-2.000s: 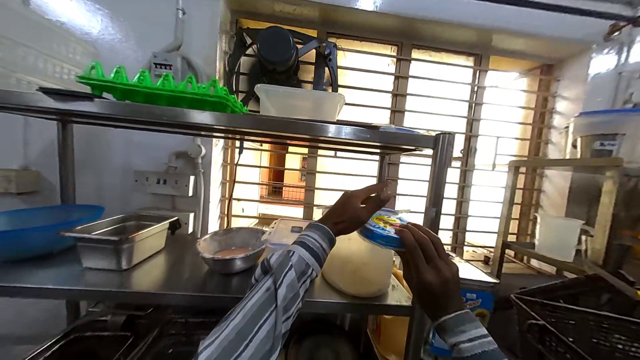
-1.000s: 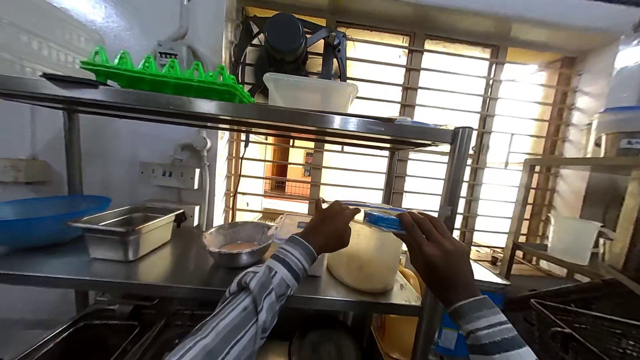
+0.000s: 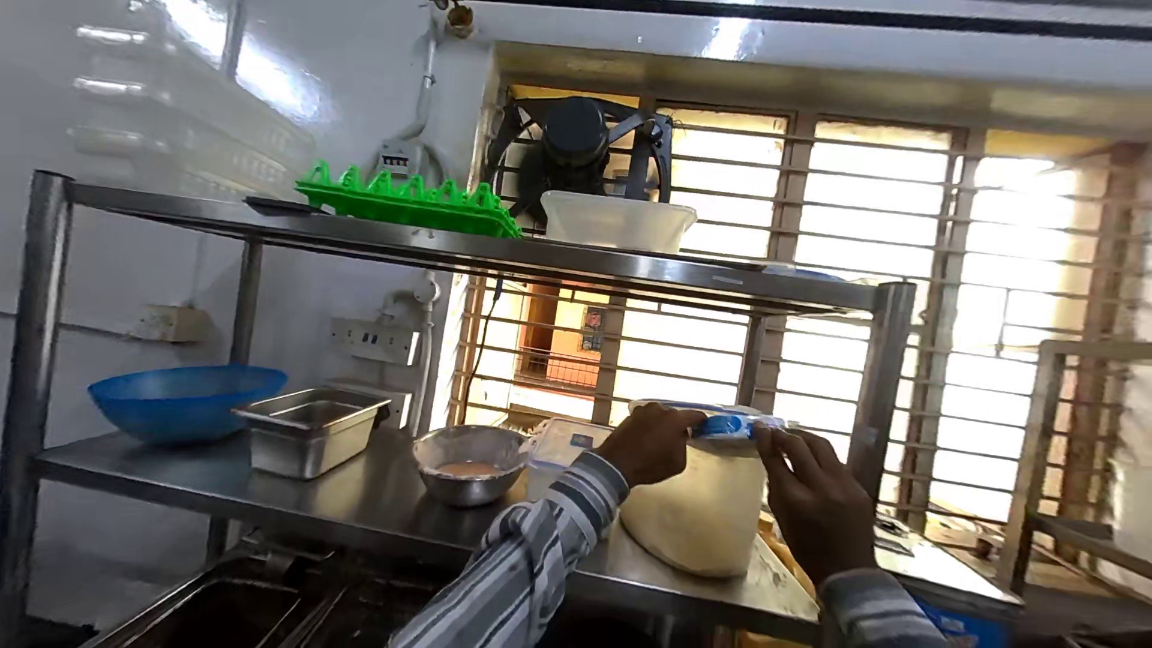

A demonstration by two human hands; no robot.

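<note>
A large translucent plastic container [image 3: 693,513] of pale contents stands at the right end of the middle steel shelf. At its top, a small blue packet or lid [image 3: 723,426] is held between my two hands. My left hand [image 3: 650,441] has its fingers closed on the blue item's left side. On the other side, my right hand [image 3: 814,490] grips its right edge with bent fingers. Just left of the large container sit a clear lidded box [image 3: 562,441] and a steel bowl [image 3: 472,463] with a pinkish mixture.
A steel pan [image 3: 310,436] and a blue plastic bowl [image 3: 184,405] stand on the same shelf [image 3: 360,508]. Above, the upper shelf [image 3: 630,265] carries green egg trays [image 3: 405,202] and a white tub [image 3: 616,220]. Below are dark trays [image 3: 225,603]. A steel post [image 3: 882,387] rises right of my hands.
The blue item, earlier tilted with its printed face showing above the container, is now nearly level at the container's top. My left hand has lowered. The view has shifted left.
</note>
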